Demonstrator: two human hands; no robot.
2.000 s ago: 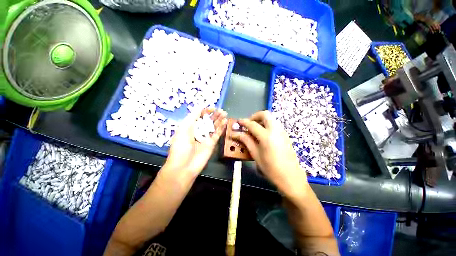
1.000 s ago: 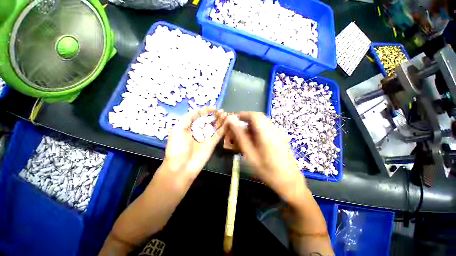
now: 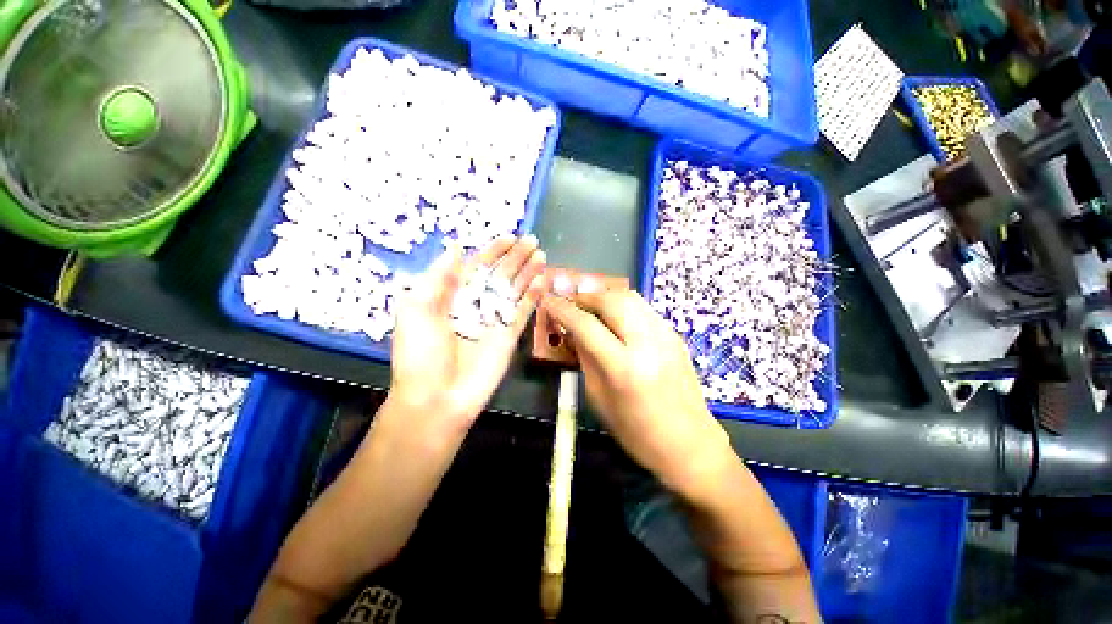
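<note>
My left hand (image 3: 457,323) is palm up and cupped, holding several small white plastic parts (image 3: 485,305) beside the fixture. The reddish-brown loading fixture (image 3: 551,345) lies at the bench edge, its pale yellow handle (image 3: 561,488) pointing toward me. White parts sit along its far row. My right hand (image 3: 622,354) is over the fixture's right side, fingertips down at its holes and hiding part of it. Whether a part is between those fingertips I cannot tell. The left parts tray (image 3: 262,319) holds white parts. The right parts tray (image 3: 819,244) holds speckled inserts.
A deeper blue bin (image 3: 683,112) with white parts stands behind. A green desk fan (image 3: 232,110) is at the left. A metal bench press (image 3: 939,293), a dotted white sheet (image 3: 854,92) and a small brass parts tray (image 3: 954,116) are at the right. Blue bins are below the bench edge.
My right fingers moved from beside my left fingertips down onto the fixture. White parts now show along its far row. My left palm has opened flatter. The whole view has shifted slightly.
</note>
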